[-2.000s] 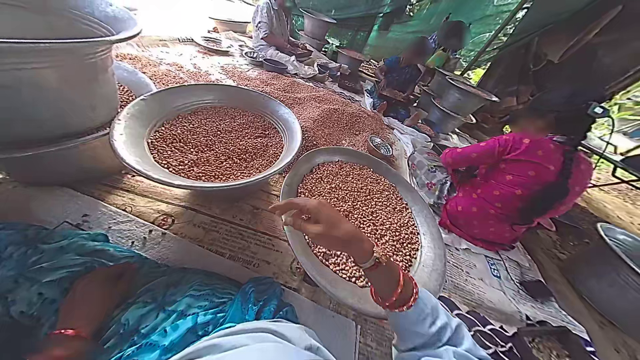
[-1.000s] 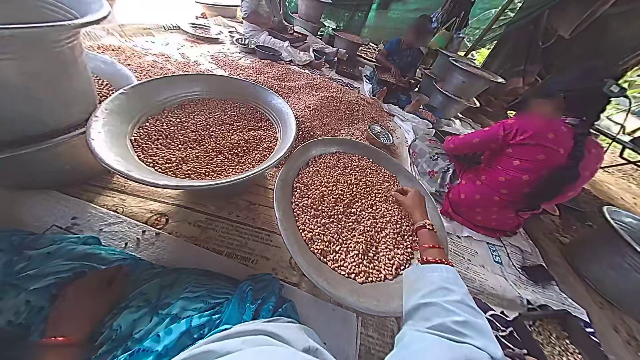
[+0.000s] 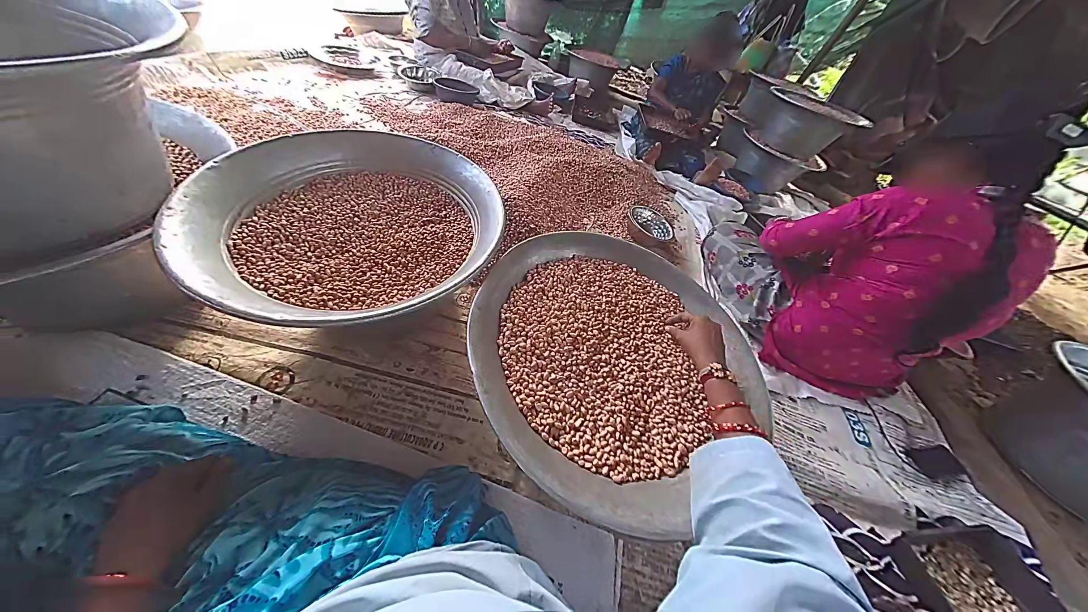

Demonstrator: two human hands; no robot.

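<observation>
Reddish-brown nuts or beans (image 3: 595, 374) lie heaped in a wide, shallow metal pan (image 3: 544, 476). My right hand (image 3: 699, 342), with bangles at the wrist, touches the right side of the heap, its thumb and fingertips drawn close together; whether a nut is between them cannot be told. Left of this pan stands a deeper metal basin (image 3: 191, 255) holding more of the same. My left hand (image 3: 191, 484) rests low at the left on blue patterned cloth, dim and blurred, and nothing can be made out in it.
Large stacked metal pots (image 3: 85, 161) stand at the left. Behind the pans nuts lie spread in a pile (image 3: 544, 161), with a small metal bowl (image 3: 651, 224) beside it. A person in pink (image 3: 892, 272) sits at the right; others sit farther back. A dark tray (image 3: 960, 569) lies lower right.
My right hand was raised above the pan two seconds ago and has come down onto the right side of the heap. The left hand stays on the blue cloth.
</observation>
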